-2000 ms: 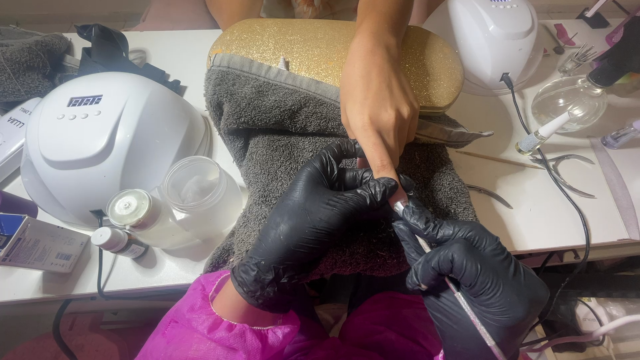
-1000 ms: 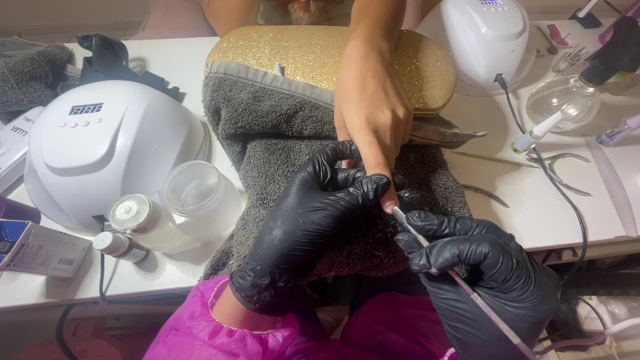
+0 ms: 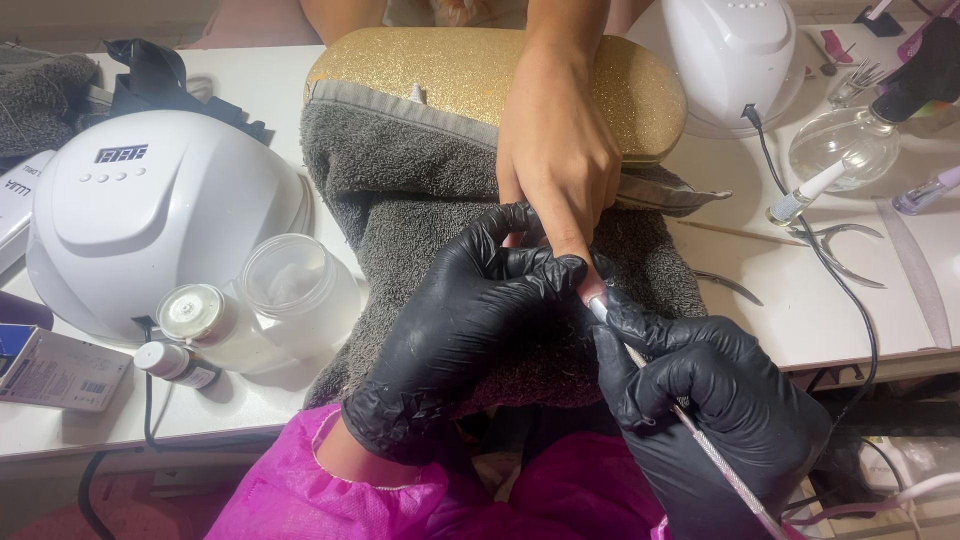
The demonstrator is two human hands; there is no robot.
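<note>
My left hand, in a black glove, pinches a finger of another person's hand between thumb and fingertips. That hand reaches over a gold glitter armrest and a grey towel. My right hand, also black-gloved, grips a metal cuticle pusher with a knurled handle. The tool's flat tip meets the nail of the held finger. Its handle slants down to the lower right. The towel lies beneath both my hands, and the other person's remaining fingertips are partly hidden.
On the left of the white table stand a white nail lamp, an open plastic jar, a pump bottle, a small capped bottle and a box. Rightward are another lamp, cuticle nippers, a polish bottle and a cable.
The hands stay close together around the same finger, with the tool still at its nail. Nothing has been let go.
</note>
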